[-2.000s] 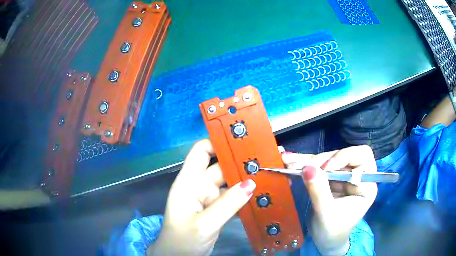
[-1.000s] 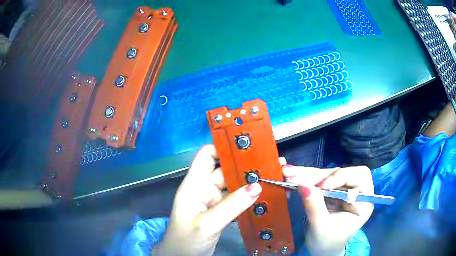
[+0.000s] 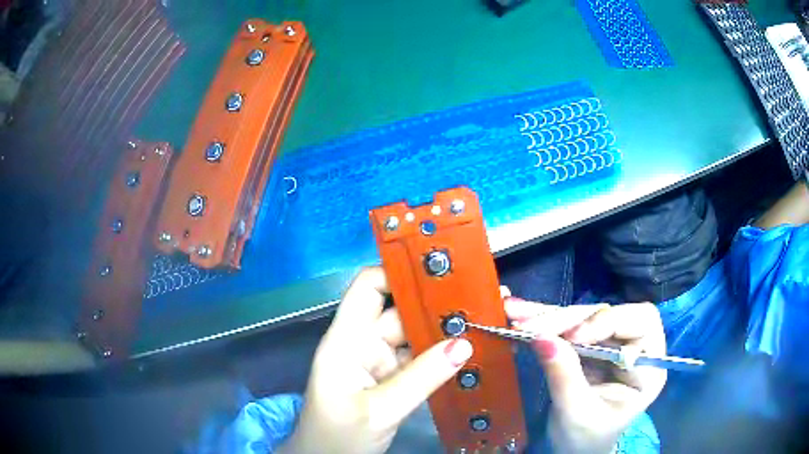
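My left hand (image 3: 368, 377) holds an orange-brown fixture (image 3: 475, 288) with a notched top end. Its thumb tip rests just below the second round component from the top (image 3: 453, 325). Four round components sit in a row on the fixture, silver-grey with dark rims. My right hand (image 3: 599, 363) holds silver tweezers (image 3: 581, 348) like a pen. Their tip is at the right rim of the second component. Whether a thin arc is at the tip cannot be told. The fixture's lower end reaches the picture's bottom edge.
A blue carrier sheet (image 3: 426, 151) with rows of pale arcs lies on the green bench. A fixture stack (image 3: 226, 146) and another fixture (image 3: 124, 248) lie left. A second blue sheet (image 3: 628, 34) and a black tray (image 3: 758, 80) are farther back. A person's blue sleeve (image 3: 776, 275) is at right.
The fixture and both hands sit slightly lower in view and the fixture stands more upright. The tweezers tip stays at the second component. The tweezers now slope down more to the right.
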